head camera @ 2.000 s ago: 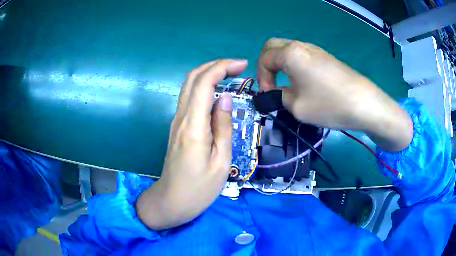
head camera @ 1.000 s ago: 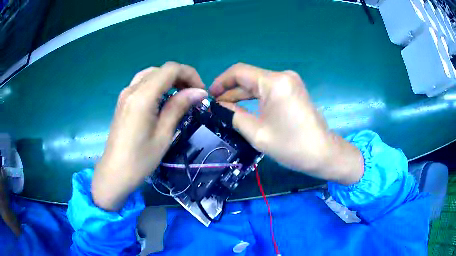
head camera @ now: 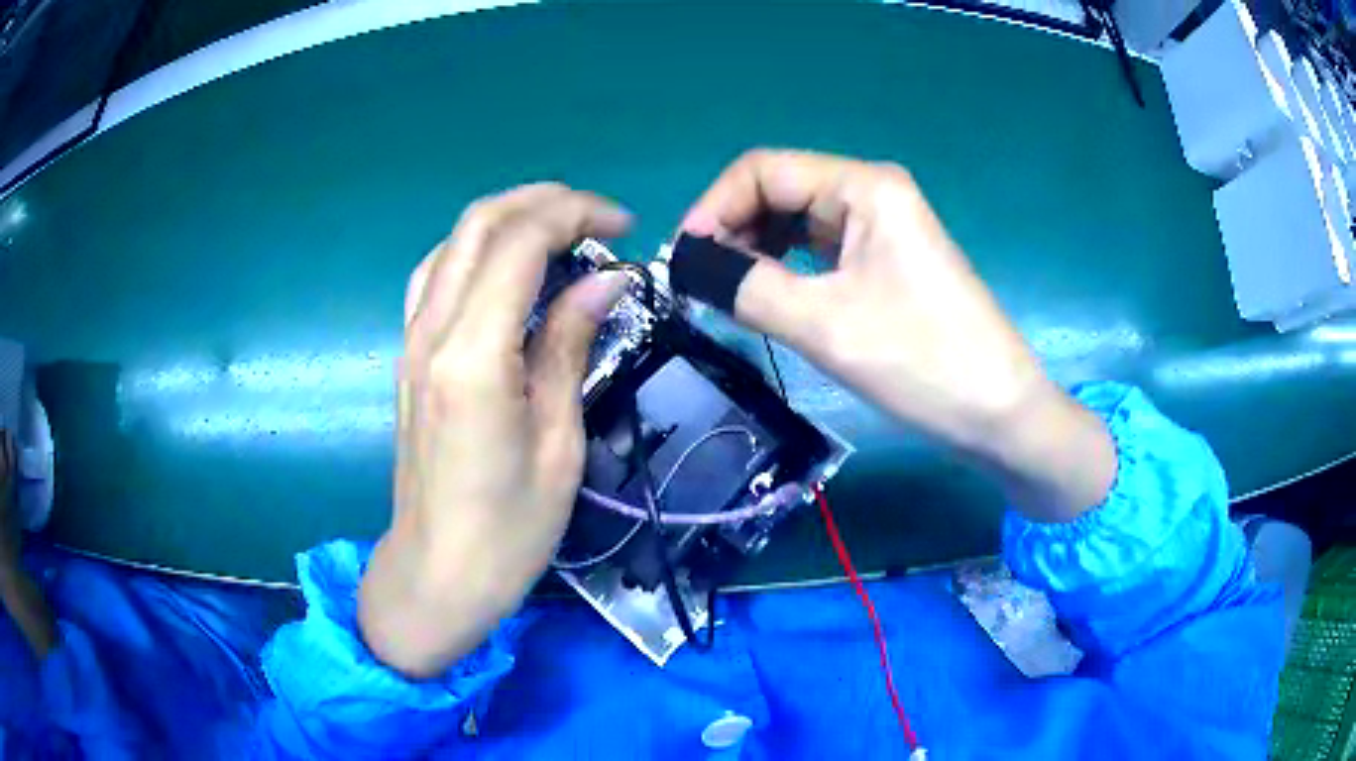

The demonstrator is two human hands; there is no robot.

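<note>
The half-assembled device unit (head camera: 699, 431) is tilted in front of me, its black inner module facing up. My left hand (head camera: 498, 402) grips its upper left side, with the thumb on the circuit board (head camera: 617, 335). My right hand (head camera: 863, 283) is at the unit's top corner, thumb and index finger close together. A black wrap (head camera: 711, 272) covers the thumb. A small white piece (head camera: 663, 265) shows beside it; whether the fingers pinch anything is unclear. A lilac cable (head camera: 714, 517) and a black cable (head camera: 647, 476) cross the module. A red wire (head camera: 863, 580) hangs off the right corner.
The unit is over the near edge of the glossy green bench mat (head camera: 372, 179). White housings (head camera: 1264, 193) stand at the far right. Another person's blue sleeve (head camera: 104, 654) is at lower left. A grey stool (head camera: 1276, 558) and a green crate (head camera: 1324, 654) are at lower right.
The unit has turned from its earlier upright position, so the module faces up more. Since the last frame the unit and hands have shifted slightly right, and more of the board shows.
</note>
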